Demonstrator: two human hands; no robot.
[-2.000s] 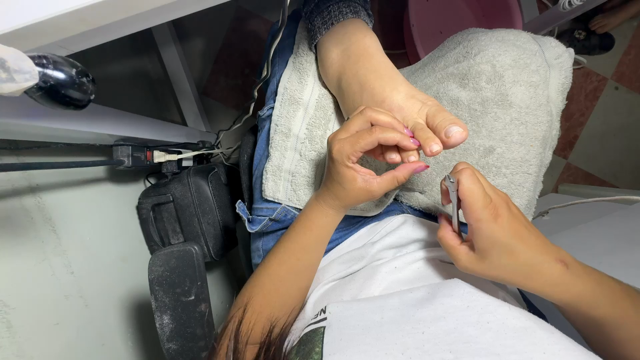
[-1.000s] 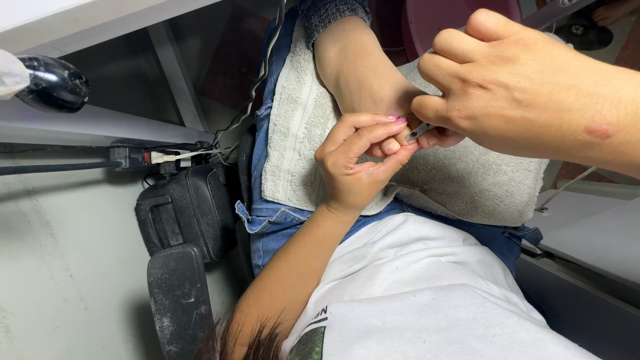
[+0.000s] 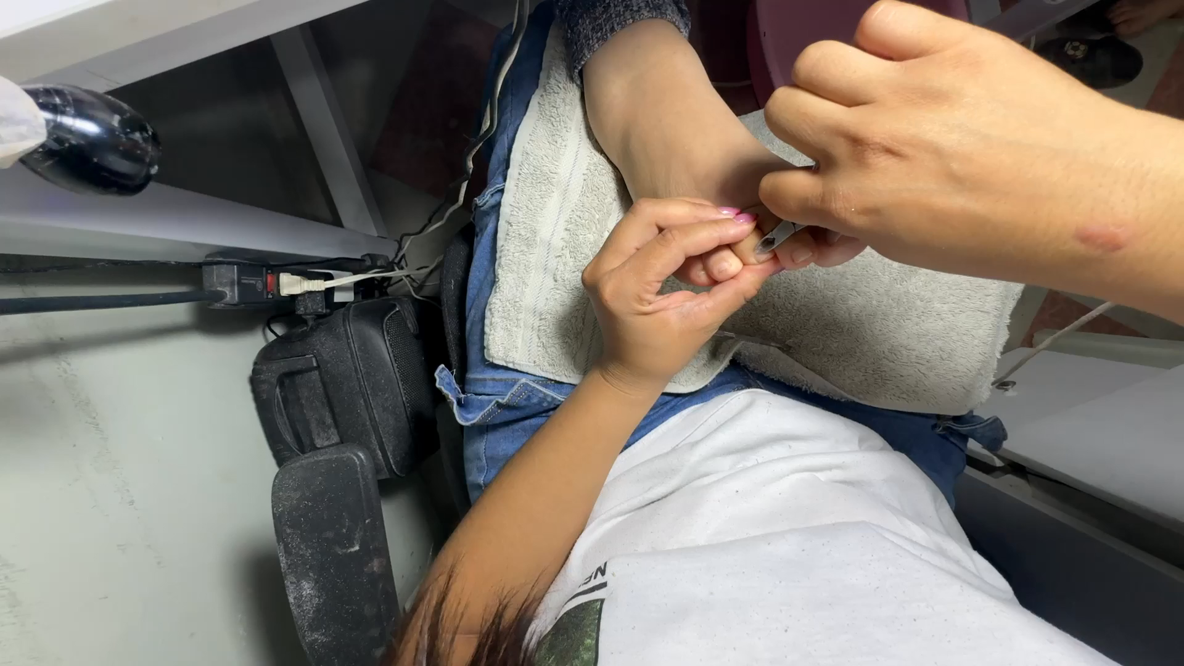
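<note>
Another person's bare foot (image 3: 675,120) rests on a grey terry towel (image 3: 888,324) laid over my lap. My left hand (image 3: 657,277) pinches one of the toes (image 3: 751,248) between its thumb and pink-nailed fingers, with smaller toes beside them. From above and the right, my right hand (image 3: 906,139) holds a metal nail clipper (image 3: 779,237), whose tip is at the pinched toe's nail. Most of the clipper is hidden under my right fingers, and the big toe is partly covered too. Whether the clipper's jaws touch the nail, I cannot tell.
To the left stand a black case with a handle (image 3: 347,388), a dusty black armrest (image 3: 333,555) and a power strip (image 3: 236,284) with cords. A black rounded object (image 3: 92,139) juts in at upper left. Behind the foot is a maroon tub (image 3: 772,37). A white cabinet (image 3: 1101,416) stands at right.
My right hand, earlier low and right of the foot with the clipper, has moved up over the toes and turned. My left hand has closed on a toe; its fingers were apart beside the toes before.
</note>
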